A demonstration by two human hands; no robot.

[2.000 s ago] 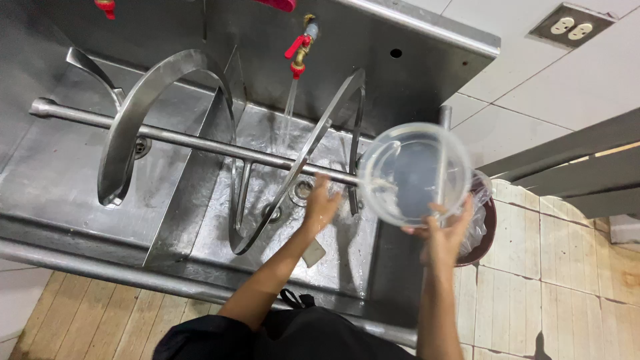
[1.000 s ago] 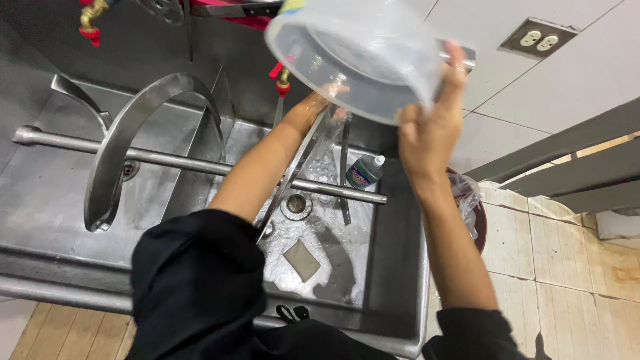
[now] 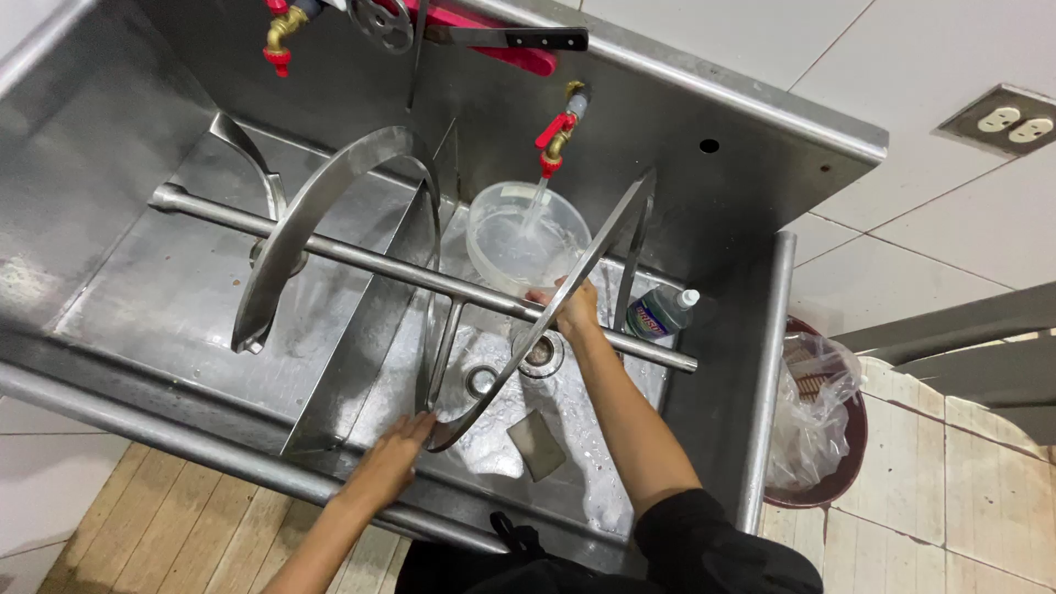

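A clear plastic tub [image 3: 528,235] stands in the right sink basin beneath the brass tap [image 3: 557,140], and water runs into it. My right hand [image 3: 573,309] grips the tub's near side, reaching past the metal shaft. My left hand [image 3: 398,458] touches the lower end of a steel spiral ribbon [image 3: 536,338] with its fingertips, holding nothing. That ribbon belongs to a large spiral mixer shaft [image 3: 371,260] lying across both basins over the divider. A second wide ribbon [image 3: 305,214] curves around the shaft over the left basin.
A dish soap bottle [image 3: 660,312] stands in the right basin's corner; a flat scouring pad [image 3: 536,445] lies near the drain [image 3: 540,351]. A knife [image 3: 511,38] rests on a red object at the back. A lined bin [image 3: 813,412] stands right of the sink [image 3: 767,371].
The tub has come down from the raised position into the basin under the running tap. My left hand has moved from near the tap to the ribbon's lower end; my right hand has lowered with the tub.
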